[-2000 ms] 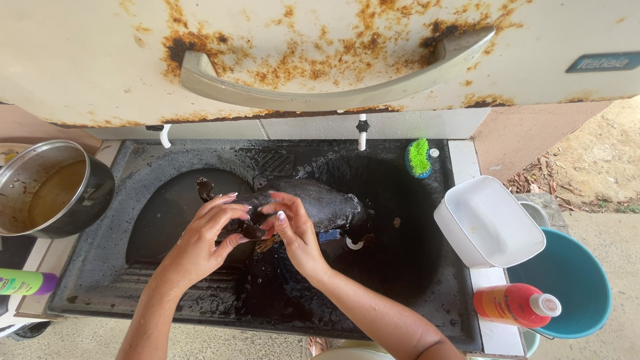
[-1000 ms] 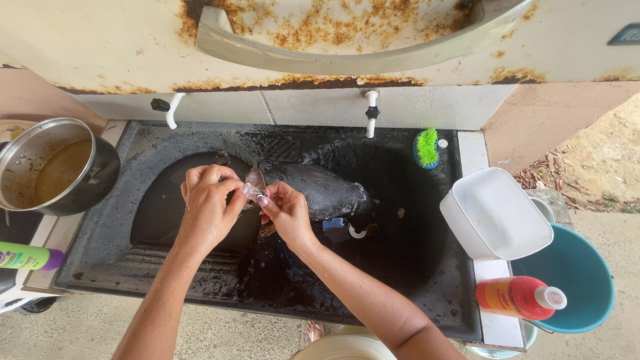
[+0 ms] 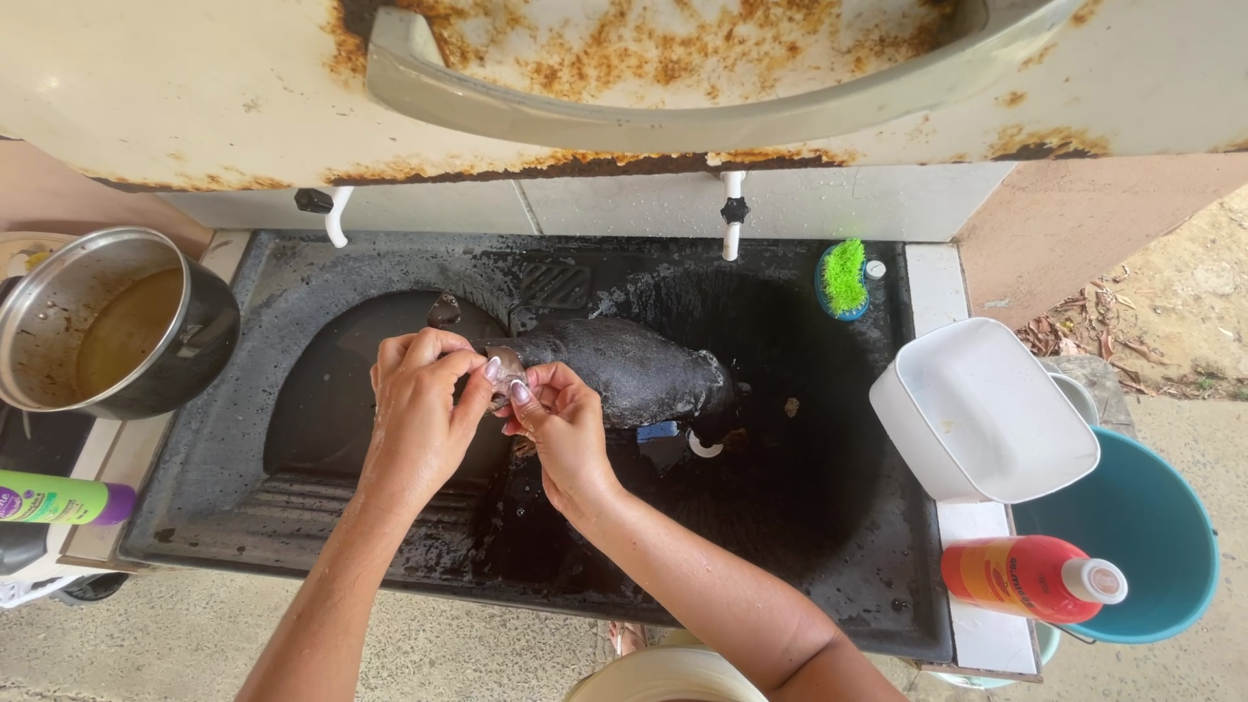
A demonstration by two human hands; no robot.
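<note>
A dark, wet animal carcass lies across the black double sink, its body over the middle and right basin. At its left end, my left hand pinches a thin, wet, brownish-pink flap between thumb and fingers. My right hand grips the same flap from the right, thumb beside the left fingertips. Whether the flap is skin or another part of the carcass, I cannot tell. A small dark end piece sticks up just behind my left hand. My fingers hide part of the carcass's left end.
Two white taps project behind the sink. A metal pot and green bottle stand left. Right are a green-bristled brush, white plastic tub, red bottle and teal bucket. A rusty white panel with a handle overhangs.
Two seconds ago my hands were farther apart around a dark part of the carcass. Since then they have come together, and both sets of fingertips now pinch the paler flap.
</note>
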